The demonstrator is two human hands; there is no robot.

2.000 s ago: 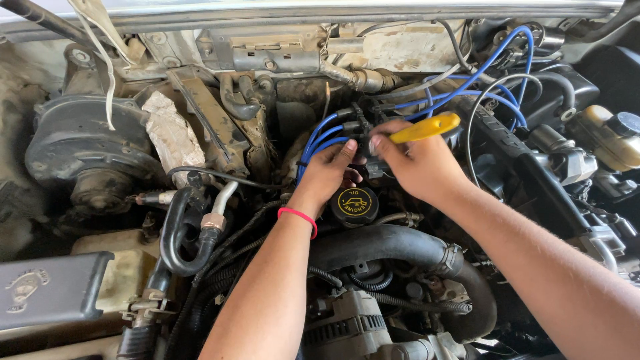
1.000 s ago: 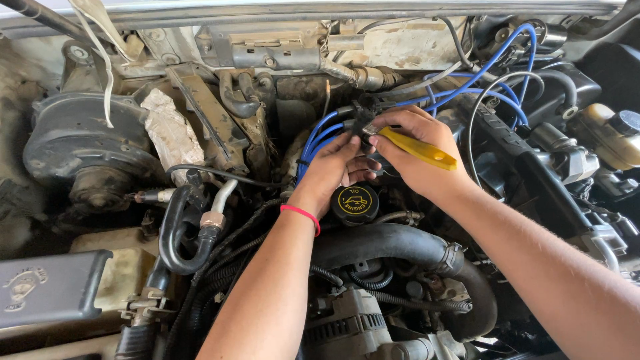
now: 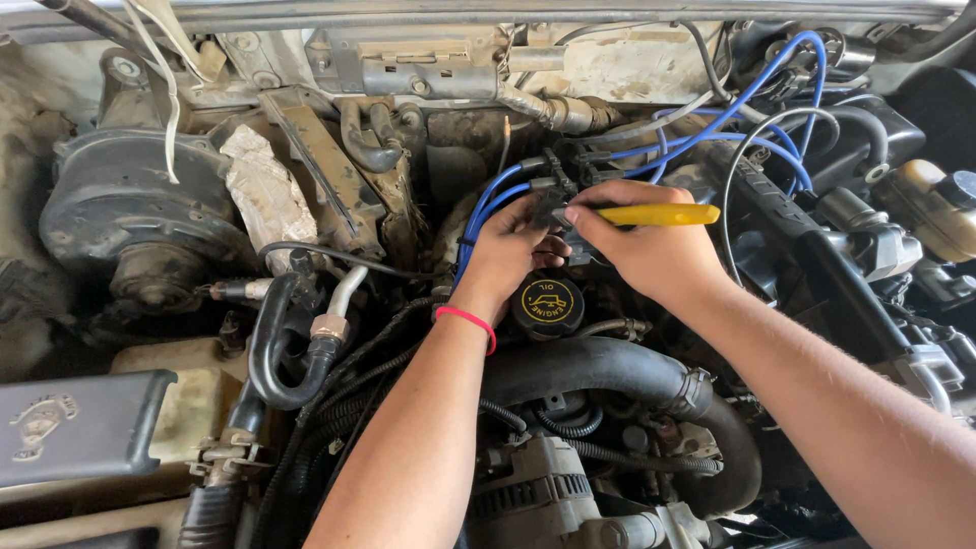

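My right hand (image 3: 652, 244) grips a tool with a yellow handle (image 3: 659, 214), which points right; its tip lies at a dark part between my hands and its kind cannot be told. My left hand (image 3: 507, 244), with a red band (image 3: 467, 314) at the wrist, holds the small dark part (image 3: 550, 212), largely hidden by fingers. Just behind, blue spark plug wires (image 3: 488, 200) run into black connectors (image 3: 562, 171) and on toward the upper right. Directly below my fingers sits the black engine oil cap (image 3: 547, 302).
A thick black hose (image 3: 595, 367) curves below the oil cap, above the alternator (image 3: 526, 488). On the left are a round black blower housing (image 3: 145, 206) and a bent black pipe (image 3: 273, 343). A fluid reservoir (image 3: 934, 210) stands at the far right.
The yellow handle tilted up to the right two seconds ago, then down to the right; now it lies nearly level. Both hands remain by the black connectors.
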